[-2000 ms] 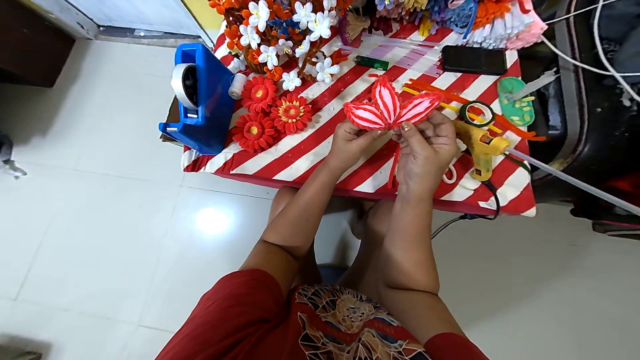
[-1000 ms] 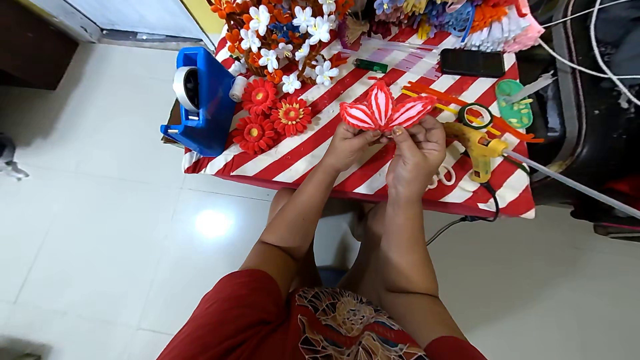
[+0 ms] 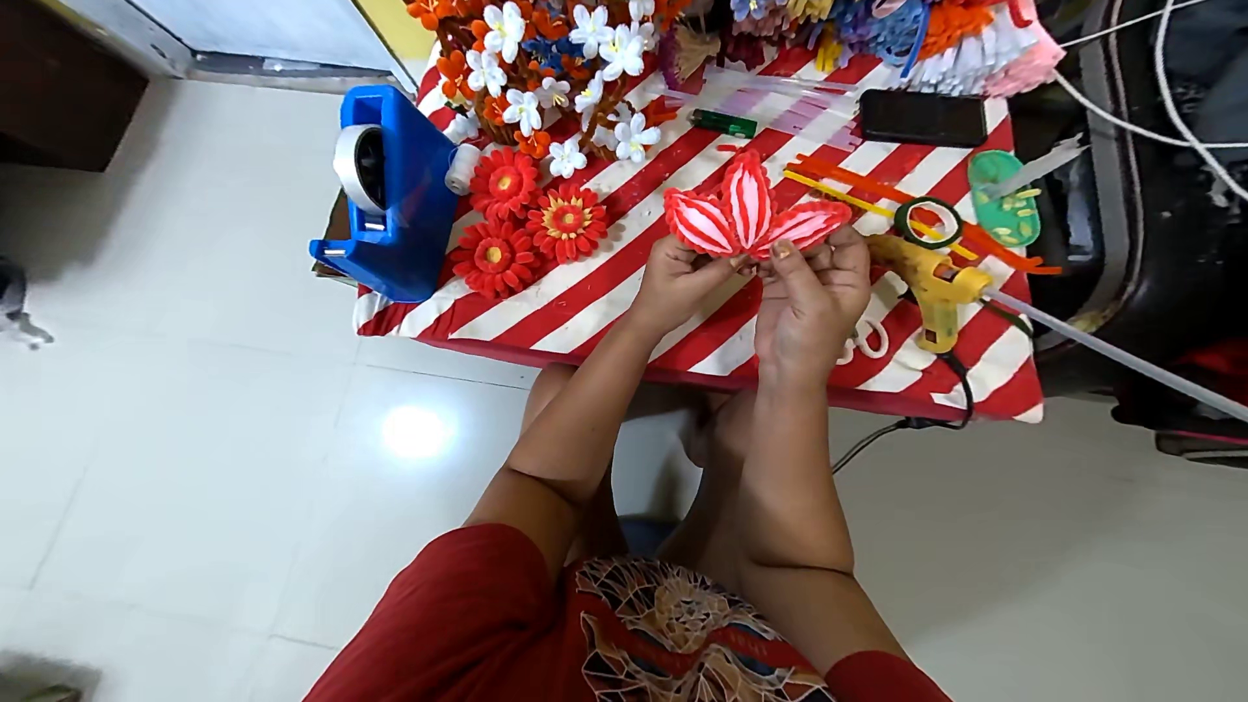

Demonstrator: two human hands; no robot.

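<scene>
A red and white striped flower piece of fuzzy pipe cleaner (image 3: 747, 207), with three pointed petals spread like a fan, is held over the table's front half. My left hand (image 3: 680, 283) pinches its base from the left, and my right hand (image 3: 814, 292) grips the base from the right with the thumb on top. A yellow hot glue gun (image 3: 938, 292) with a long glue stick lies just right of my right hand. White scissor handles (image 3: 864, 341) show beside that wrist. Red fuzzy flowers (image 3: 495, 257) lie to the left of my left hand.
A blue tape dispenser (image 3: 395, 195) stands at the table's left edge, near a white spool (image 3: 462, 169). Behind are white and orange flowers (image 3: 524, 112), a green lighter (image 3: 723, 123) and a black phone (image 3: 923, 118). Green tape (image 3: 928, 222) and a green dish (image 3: 1004, 200) are at right.
Both hands still hold the petals at the base. The red strand that hung below the hands two seconds ago no longer shows.
</scene>
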